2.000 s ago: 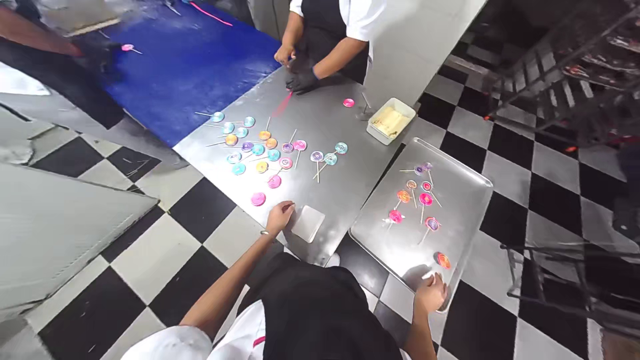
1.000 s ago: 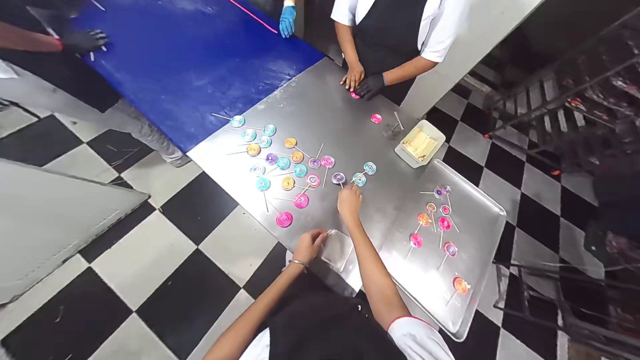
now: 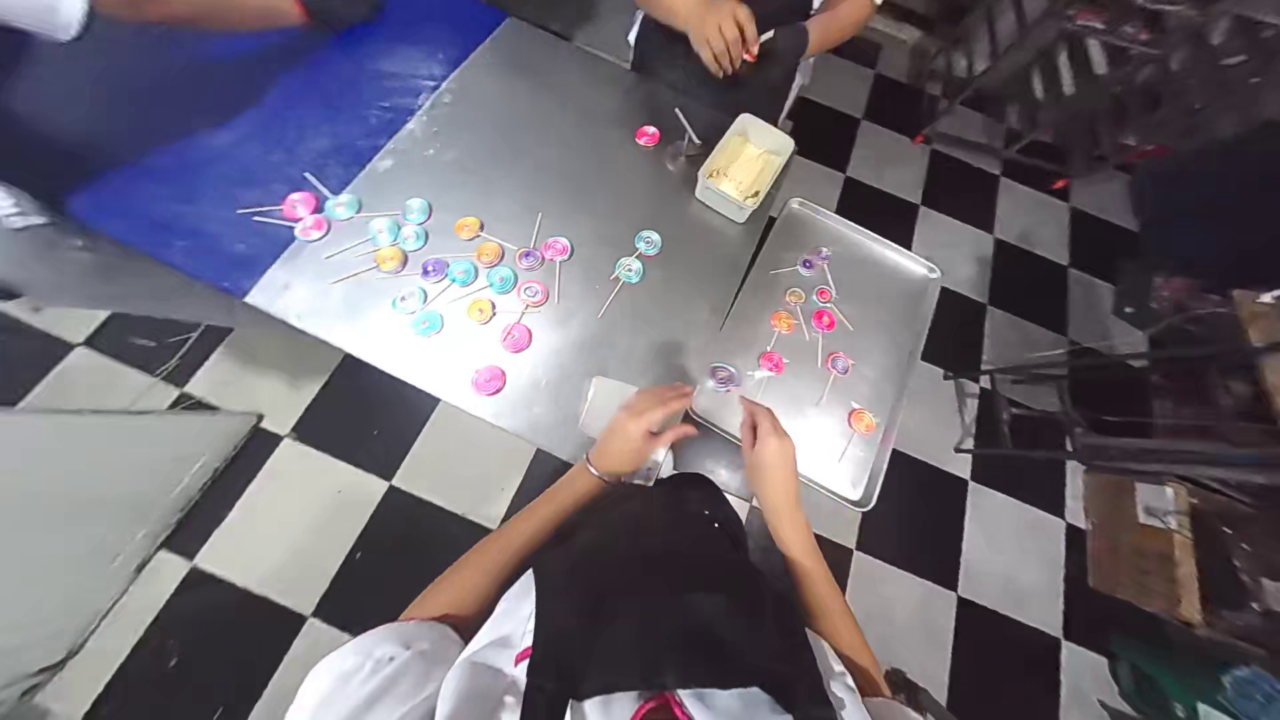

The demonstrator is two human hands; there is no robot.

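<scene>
A purple swirl lollipop (image 3: 723, 377) is by the fingertips of my right hand (image 3: 768, 440), which grips it near the tray's left corner. My left hand (image 3: 645, 432) is just left of it, fingers apart, over a stack of clear wrappers (image 3: 604, 402) at the table's edge. Several lollipops, such as an orange one (image 3: 862, 421) and a pink one (image 3: 771, 362), lie on the metal tray (image 3: 905, 400). Many swirl lollipops, pink (image 3: 488, 381), teal (image 3: 501, 279) and orange (image 3: 468, 228), are spread on the steel table (image 3: 560, 130). Two teal ones (image 3: 630, 269) lie apart from them.
A white plastic tub (image 3: 745, 168) of pale sticks stands at the table's right edge. Beyond it a co-worker's hands (image 3: 725, 38) hold something small. Another person's arm reaches over the blue surface (image 3: 400, 110) at upper left. Metal racks (image 3: 1040, 390) stand at right.
My right hand has moved from the lollipops on the table to the tray's near left corner, with a purple lollipop. Two pink lollipops now lie at the table's far left. The view has shifted.
</scene>
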